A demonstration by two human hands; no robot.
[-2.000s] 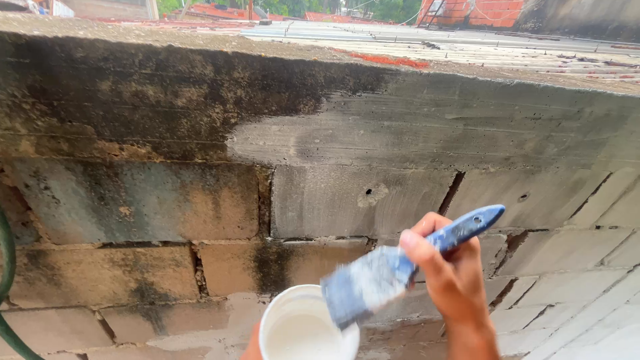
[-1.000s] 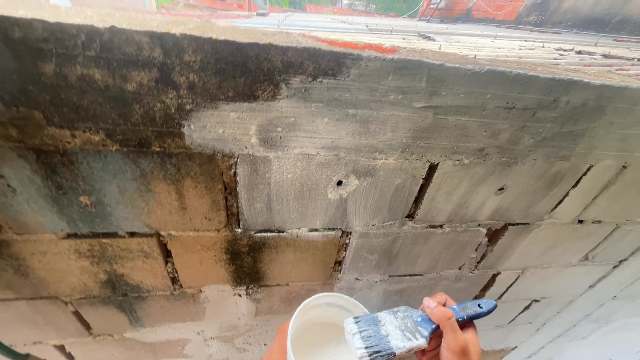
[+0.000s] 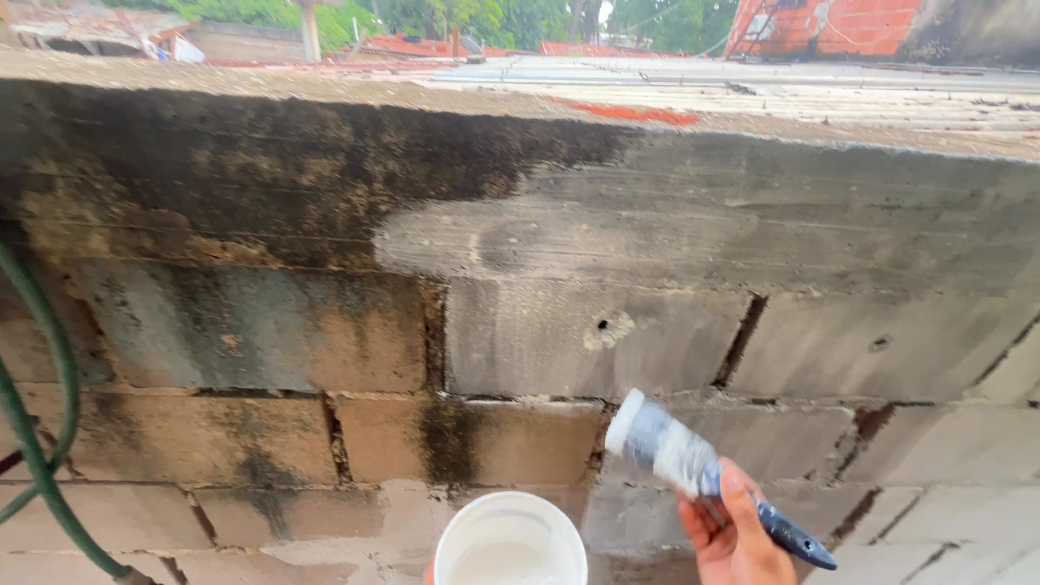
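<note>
My right hand (image 3: 735, 528) grips a paintbrush (image 3: 682, 455) with a blue handle. Its bristles point up and left, their tips coated white, in front of the block wall (image 3: 528, 341). Below and left of the brush is a white plastic tub (image 3: 510, 540) with whitish liquid inside. Only a sliver of my left hand (image 3: 430, 572) shows at the tub's left side, holding it; the rest is hidden or out of frame. A pale grey coat covers the wall's right part and some of the top beam, while dark stains mark the upper left.
A green hose (image 3: 41, 463) loops at the left edge. Along the top runs a concrete ledge (image 3: 366, 96) with an orange mark, and light corrugated roofing (image 3: 731, 85) lies behind it. An orange brick wall (image 3: 821, 32) stands farther back. Open joints and a small hole break the blockwork.
The brush was over or beside the tub in the earlier frames; my right hand has raised it and its bristles now point up and left, white at the tips. The view has shifted somewhat.
</note>
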